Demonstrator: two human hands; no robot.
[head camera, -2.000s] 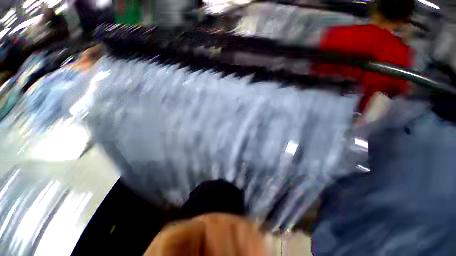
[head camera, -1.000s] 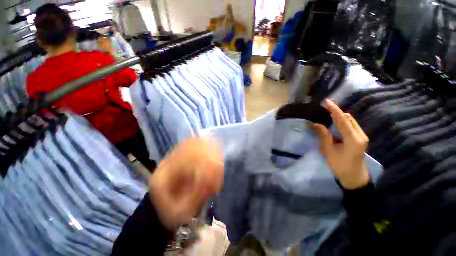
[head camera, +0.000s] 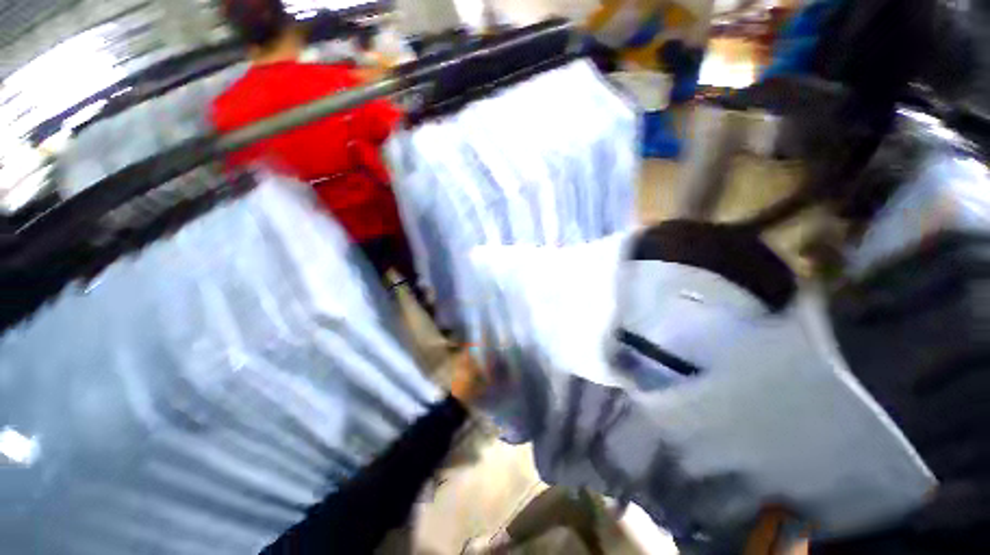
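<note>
A pale blue collared shirt hangs in front of me, tilted, with a dark band at its collar and a short black strip inside the neck. The picture is blurred, and I cannot tell whether film covers the shirt. My left hand is small and blurred at the shirt's left edge, at the end of a dark sleeve. My right hand shows only as a few fingers at the shirt's lower part by the bottom edge of the picture. Whether either hand grips anything is unclear.
Glossy pale blue shirts hang close on the left under a metal rail. More light shirts hang ahead. A person in red stands behind the rail. Dark garments hang at the right.
The view has turned, shifting the red-clad person and rails rightward. My left hand has moved to the shirt's left edge. My right hand has dropped from the collar to the lower part.
</note>
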